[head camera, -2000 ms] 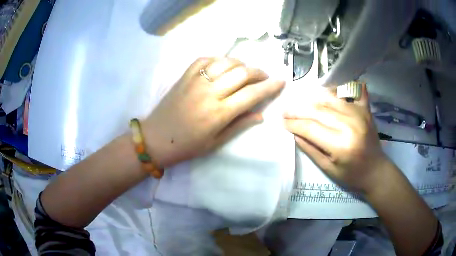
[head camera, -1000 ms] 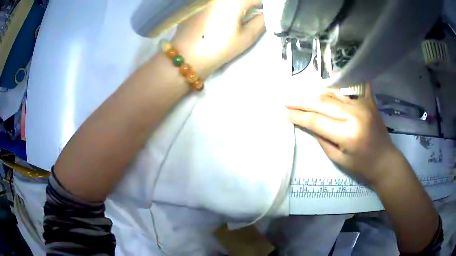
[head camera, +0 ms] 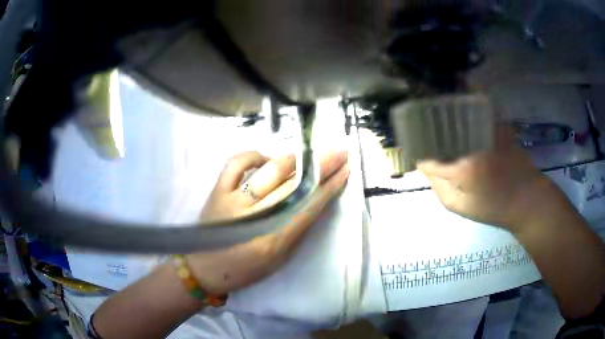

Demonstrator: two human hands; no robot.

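Observation:
The white fabric panel [head camera: 292,288] lies on the table under the machine, with a narrow strip [head camera: 356,265] along its right edge. My left hand [head camera: 275,205] lies flat on the panel, fingers extended towards the needle area, partly covered by a blurred curved guard or wire. My right hand [head camera: 487,189] is right of the panel, beside the large ribbed knob [head camera: 446,127], which hides some of its fingers. The sewing machine head [head camera: 312,53] fills the top of the view and hides much of the needle area.
A smaller ribbed knob [head camera: 396,161] is below the large one. Snips [head camera: 544,134] lie at the right. The printed ruler scale [head camera: 458,268] runs along the table's front edge. A lamp [head camera: 106,112] glows at the left. White cloth hangs below the table.
The view has shifted closer to the machine head, which now covers the top. My left hand has come back from the far side onto the panel. My right hand is now farther from the fabric edge.

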